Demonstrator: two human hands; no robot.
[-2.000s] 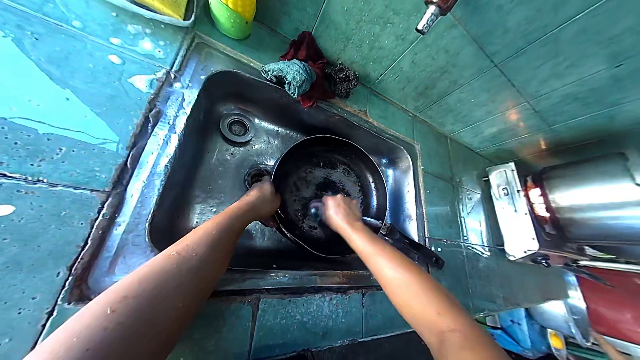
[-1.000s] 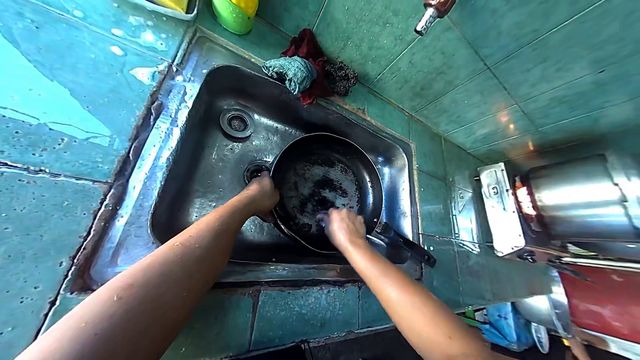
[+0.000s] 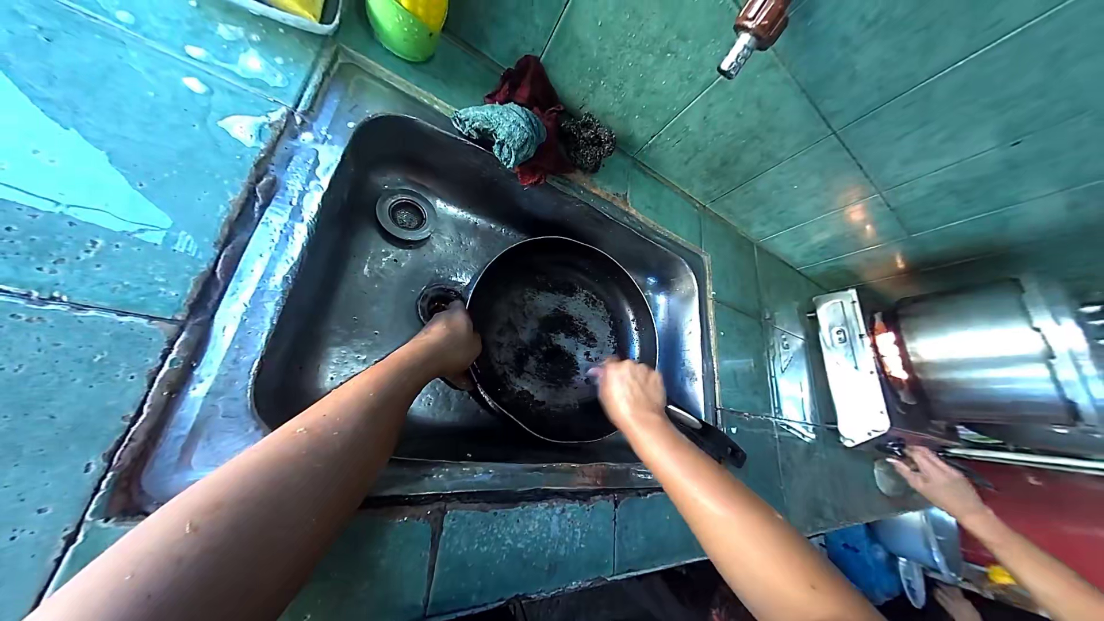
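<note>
A dark frying pan (image 3: 552, 345) with a worn, patchy inside lies in the metal sink (image 3: 345, 345), its black handle (image 3: 711, 438) reaching over the sink's right edge. My left hand (image 3: 453, 341) grips the pan's left rim, beside a dark round drain hole. Inside the pan, near its lower right wall, my right hand (image 3: 631, 392) is closed on a small scrubber, mostly hidden by the fingers and blurred. A round drain strainer (image 3: 405, 216) shows at the sink's upper left.
Behind the sink lie a blue-green cloth (image 3: 504, 131), a dark red cloth (image 3: 539, 103) and a wire scourer (image 3: 588, 141). A brown-handled tap (image 3: 752, 39) juts above. At right, a large metal pot (image 3: 979, 354) stands over a lit burner; another person's hand (image 3: 940, 483) is near the stove.
My right hand has moved within the pan toward its lower right side, while my left hand keeps its hold on the rim. Another person's arm has come into view by the stove.
</note>
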